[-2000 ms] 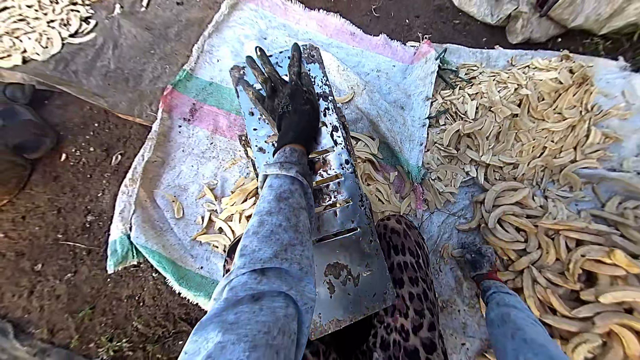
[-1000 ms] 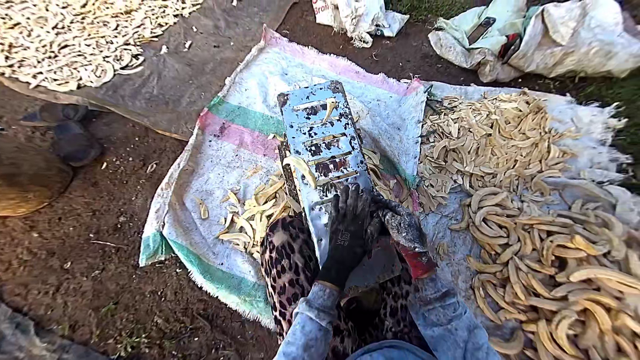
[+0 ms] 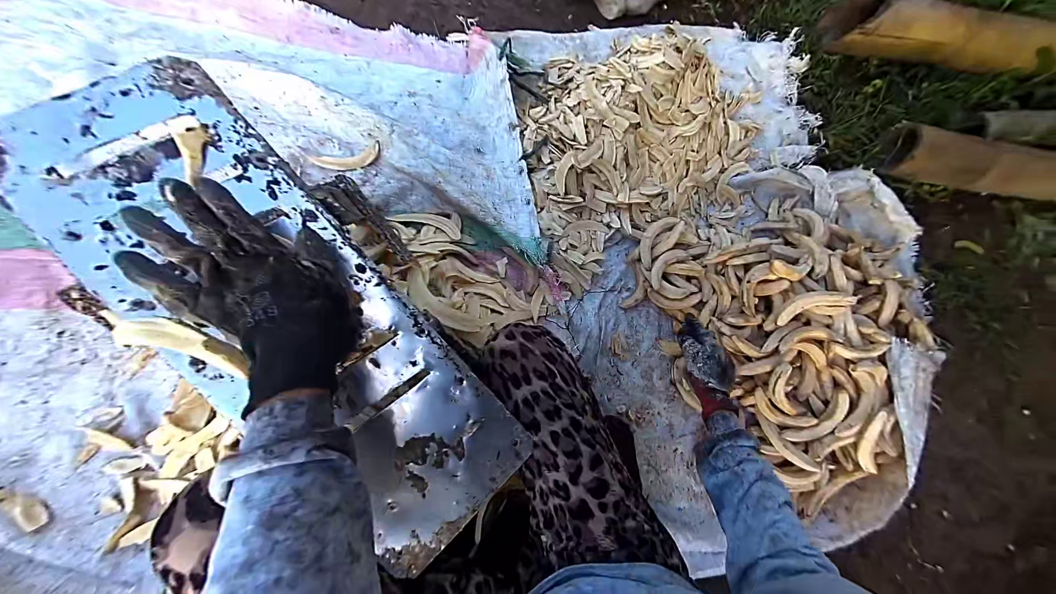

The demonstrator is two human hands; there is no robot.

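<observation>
My left hand, in a black glove, lies with fingers spread on a slotted metal slicing board that slants over my lap. A pale peeled piece, banana-like, sticks out beside and under this hand; another strip hangs at an upper slot. At the right, my right hand, gloved in grey with a red cuff, touches the left edge of a pile of whole peeled bananas or plantains. Its fingers are partly hidden, so its hold cannot be told.
Sliced pieces are heaped above the whole ones on a woven sack sheet. More slices lie right of the board, and others at its lower left. Bamboo or pipe-like lengths lie on grass at the upper right.
My right hand has left the board and is now at the pile on the right. My left hand has moved up the board, its fingers now spread. The view has shifted.
</observation>
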